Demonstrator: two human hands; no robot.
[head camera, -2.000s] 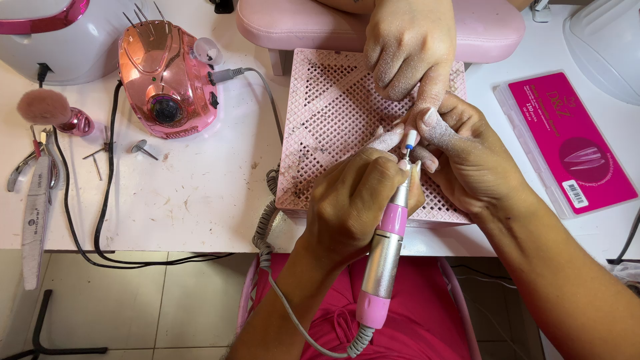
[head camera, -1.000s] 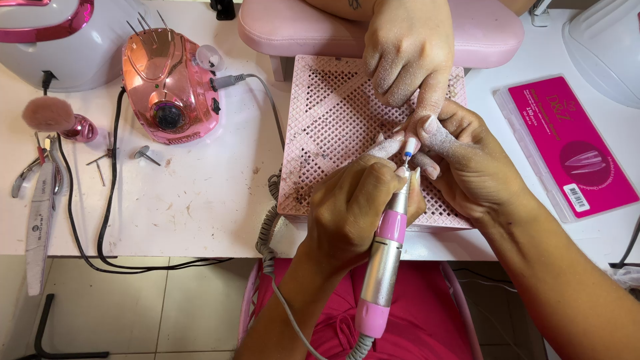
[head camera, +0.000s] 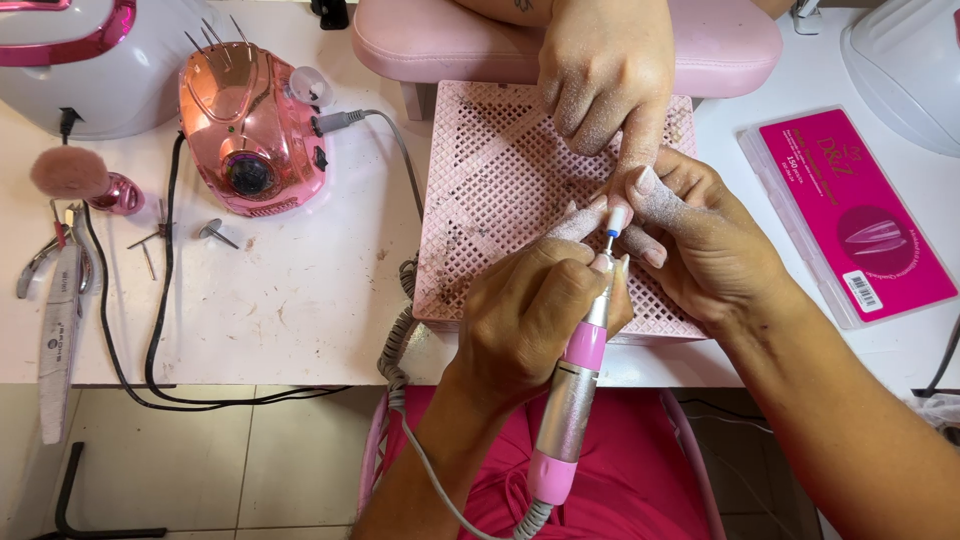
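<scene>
My left hand (head camera: 525, 300) grips a pink and silver nail drill handpiece (head camera: 574, 405), held like a pen near its tip. The handpiece's white bit (head camera: 616, 220) with a blue band meets the nail of another person's extended index finger. My right hand (head camera: 705, 232), dusted white, holds that finger between thumb and fingers. The other person's hand (head camera: 607, 75), also dusty, reaches down from the top with its other fingers curled. Beneath all the hands lies a pink perforated grille (head camera: 487, 195) of a dust collector. A coiled grey cord (head camera: 397, 345) runs along its left side.
A metallic pink drill control unit (head camera: 251, 142) stands at left, with a brush (head camera: 71, 172), a nail file (head camera: 58, 337), cuticle nippers (head camera: 34, 262) and loose bits nearby. A pink padded armrest (head camera: 450, 45) spans the top. A pink boxed nail tip set (head camera: 859, 217) lies at right.
The handpiece's rear end has swung to the left and then back to the right a little less far down. My right hand still holds the same finger.
</scene>
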